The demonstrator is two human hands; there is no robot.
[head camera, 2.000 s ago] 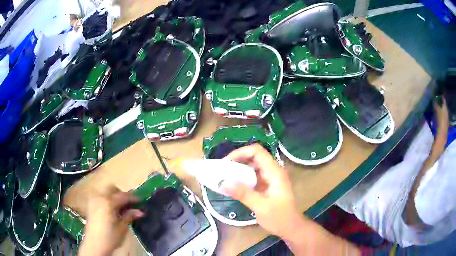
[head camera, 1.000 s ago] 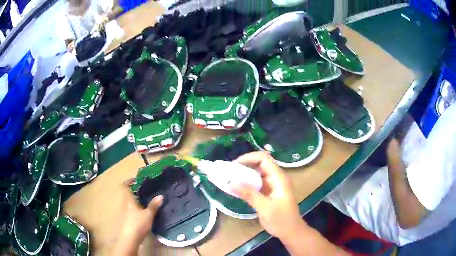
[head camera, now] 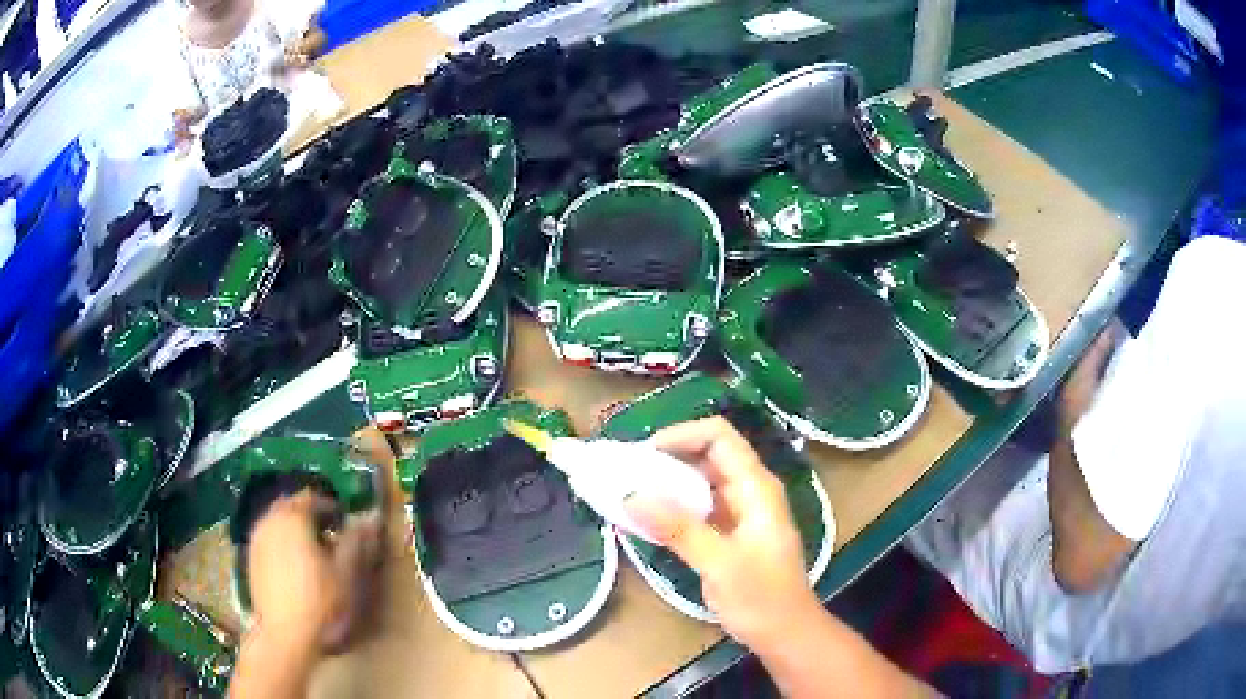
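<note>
My right hand [head camera: 749, 539] holds the white glue bottle [head camera: 631, 481] on its side. Its yellow nozzle points left and ends at the upper edge of a green car body shell [head camera: 526, 601] with a black interior tray [head camera: 499, 512]. This shell lies face up, its pale rounded end towards me. My left hand [head camera: 303, 580] is blurred, its fingers over another green shell [head camera: 294, 458] to the left; I cannot tell whether they grip anything. A further shell [head camera: 806, 478] lies partly hidden behind my right hand.
Several green shells lie or lean at left, behind and at right on the tan cardboard [head camera: 1073, 205]. A heap of black parts [head camera: 547, 96] stands behind. A person [head camera: 226, 55] is at the far left; another in white [head camera: 1168, 410] is close at right.
My left hand has left the central shell and moved left to another shell. The central shell now stands more upright in view. My right hand still holds the bottle by it.
</note>
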